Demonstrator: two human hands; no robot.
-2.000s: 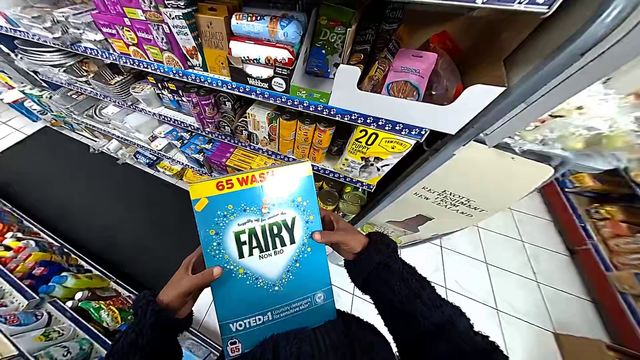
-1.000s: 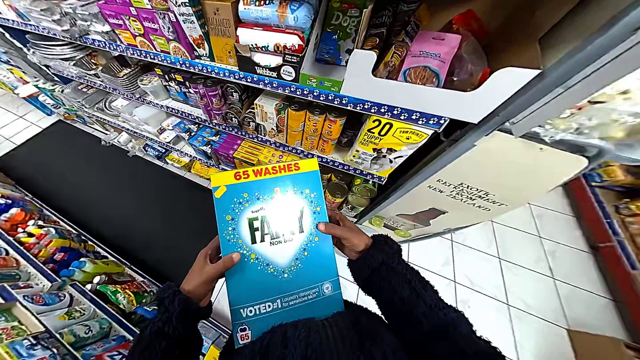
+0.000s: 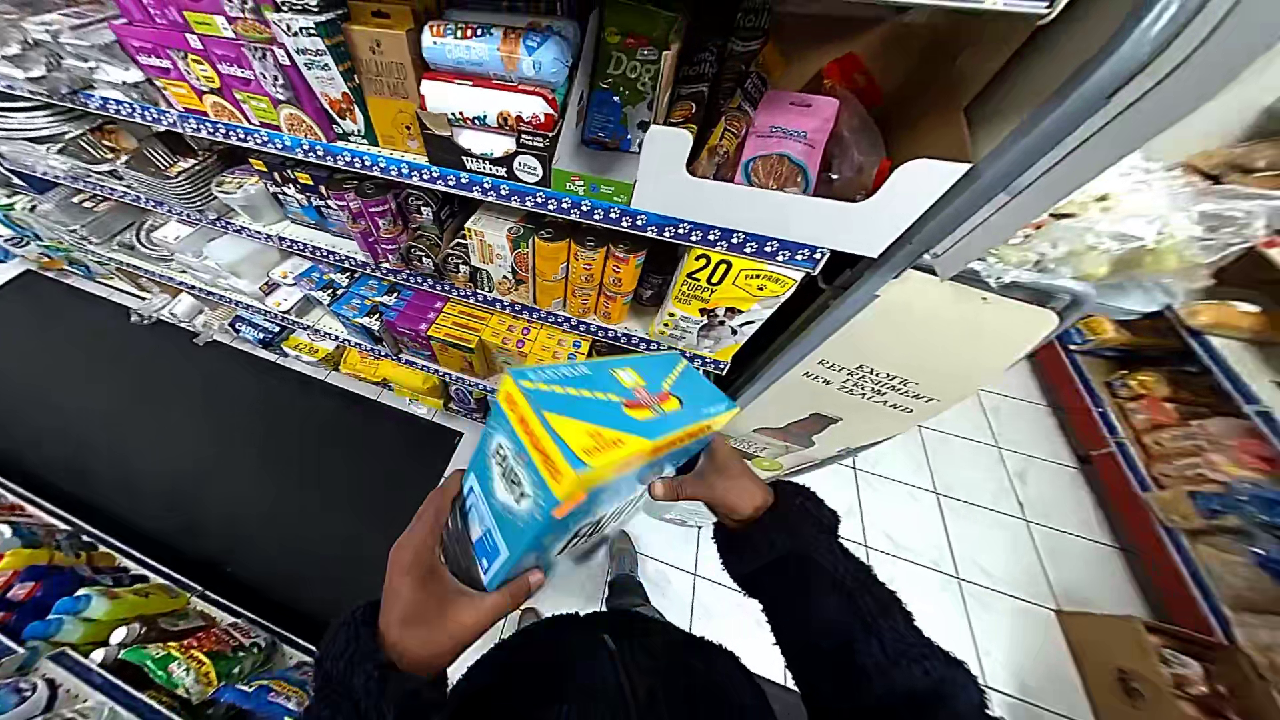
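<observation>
A blue and yellow cardboard box of Fairy laundry detergent (image 3: 590, 450) is held between my two hands, tilted so that its top and one narrow side face up toward me; its printed front is mostly turned away and blurred. My left hand (image 3: 440, 585) grips the lower left edge, thumb along the near bottom. My right hand (image 3: 718, 485) holds the right side, with the thumb on the front and the other fingers hidden behind the box. The box overlaps the view of the lowest pet food shelf, near a yellow pack of puppy training pads (image 3: 720, 305).
Shelves with a blue paw-print edge (image 3: 500, 190) hold pet food tins and pouches. A cream printed board (image 3: 880, 370) stands beside a grey metal post. Bottles (image 3: 130, 605) fill a shelf at lower left, a black mat (image 3: 200, 430) covers floor, and an open carton (image 3: 1130, 665) lies lower right.
The detergent box was upright with its front toward me; it has been tipped and turned, now showing its top and a side. My left hand has shifted to its lower corner.
</observation>
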